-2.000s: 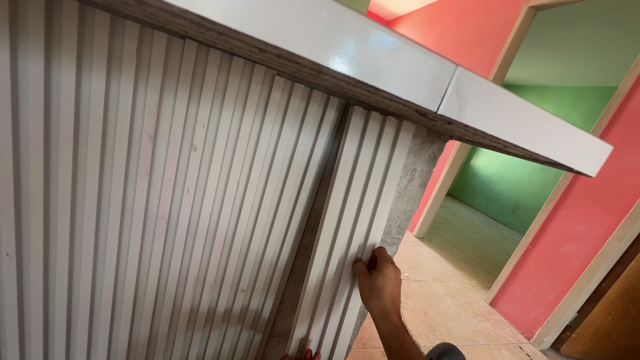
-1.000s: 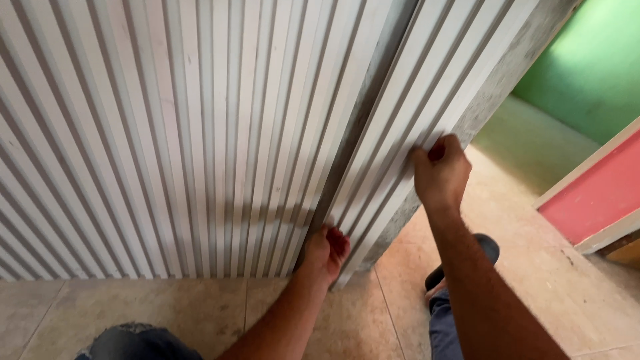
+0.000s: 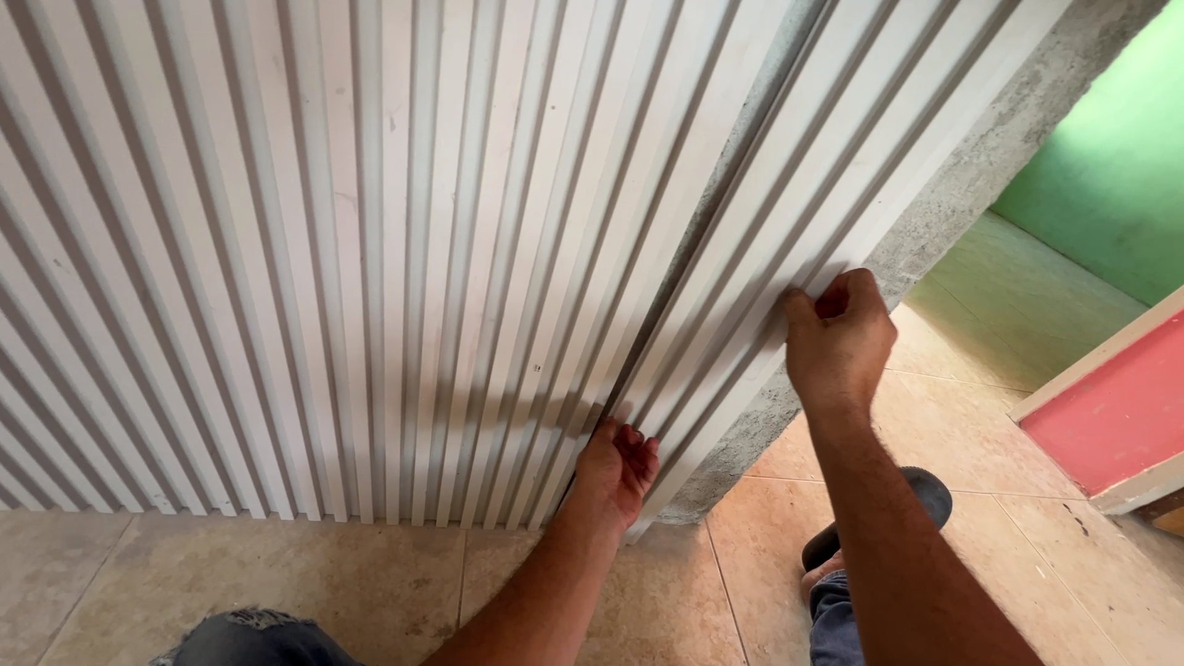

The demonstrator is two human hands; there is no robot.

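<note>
A white fluted wall panel strip stands against a rough cement wall, to the right of fluted panelling of the same kind. A narrow dark gap runs between the strip and the panelling, wider at the top and narrowing downward. My left hand is at the strip's left edge near its bottom, fingers curled and palm partly turned up. My right hand grips the strip's right side higher up, thumb on the ribs and fingertips hidden at the edge.
Beige floor tiles meet the panelling's foot. My knee in torn jeans is at lower left, and my foot in a dark sandal is at right. Beyond the wall's edge are a green wall and a pink wall section.
The view has tilted down from the white countertop to the floor. The gap beside the strip has narrowed at its lower part. Both hands remain at the strip.
</note>
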